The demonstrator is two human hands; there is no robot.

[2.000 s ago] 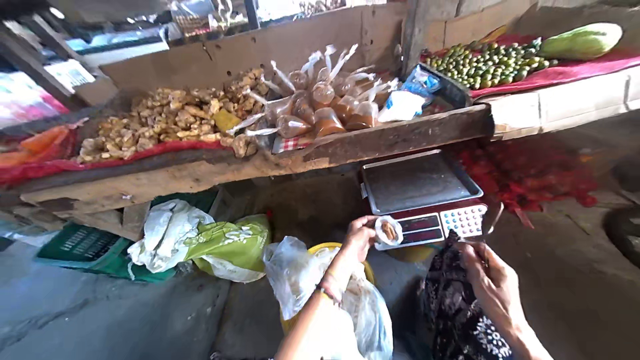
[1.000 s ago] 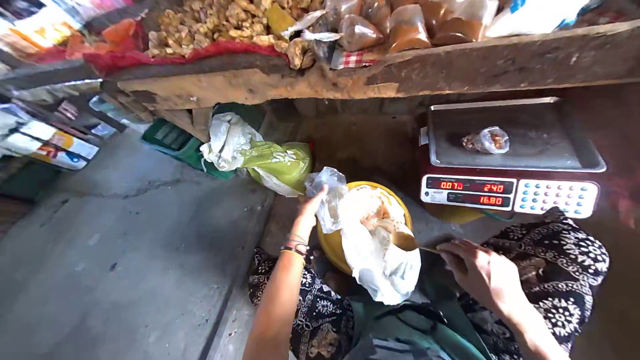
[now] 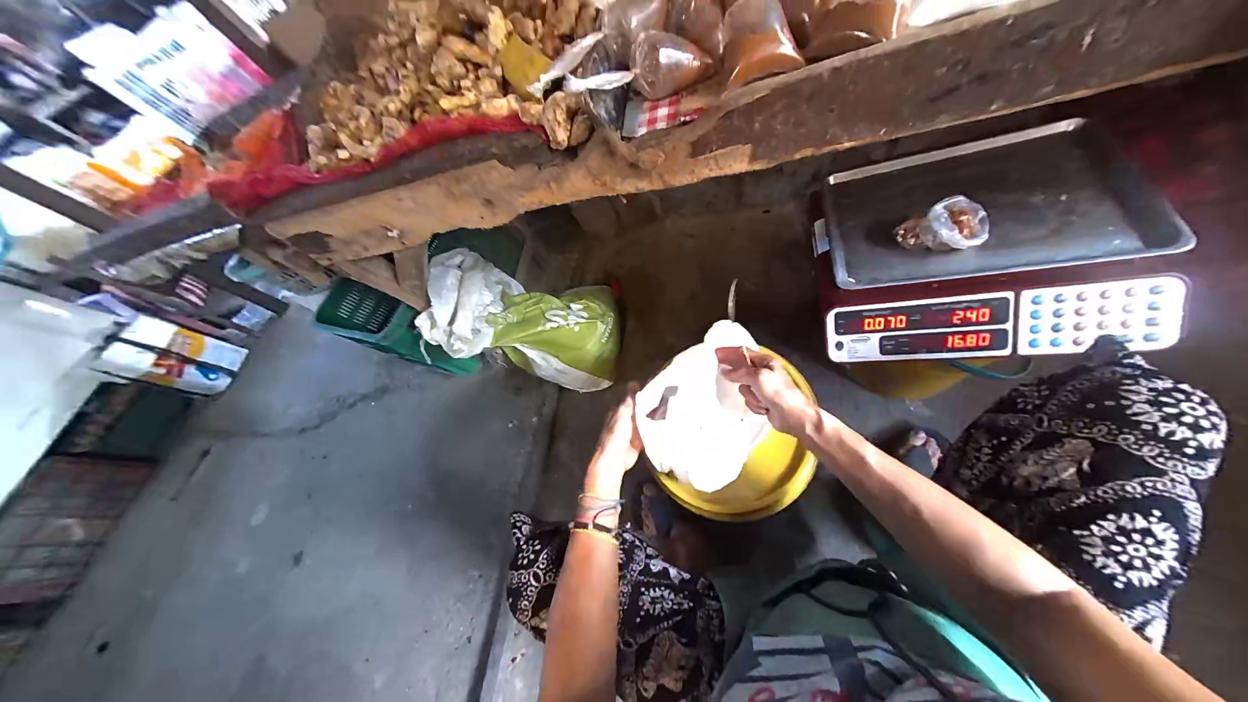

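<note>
A white plastic bag point(image 3: 697, 419) lies over and in a yellow bucket point(image 3: 788, 478) between my knees. My left hand point(image 3: 616, 444) touches the bag's left side; whether its fingers grip the plastic is unclear. The fingers of my right hand point(image 3: 770, 390) are closed on the bag's gathered upper part. A thin, curved metal piece point(image 3: 732, 297) sticks up just beyond the bag. On the steel pan point(image 3: 1053, 219) of a digital scale point(image 3: 921, 327) rests a small clear bag point(image 3: 955, 223) with reddish-brown contents. The scale's red digits are lit.
A wooden stall edge point(image 3: 487, 200) crosses above, bearing ginger point(image 3: 458, 58) and bags of brown powder point(image 3: 760, 44). Under it sit a green crate point(image 3: 361, 317) and a green and white sack point(image 3: 561, 336). Patterned fabric point(image 3: 1092, 478) covers my knees beside the bucket and scale.
The small bag, in my left hand at first, now lies on the scale pan. The white bag has been drawn up over the bucket. My right hand has moved from a spoon-like tool's handle to the bag.
</note>
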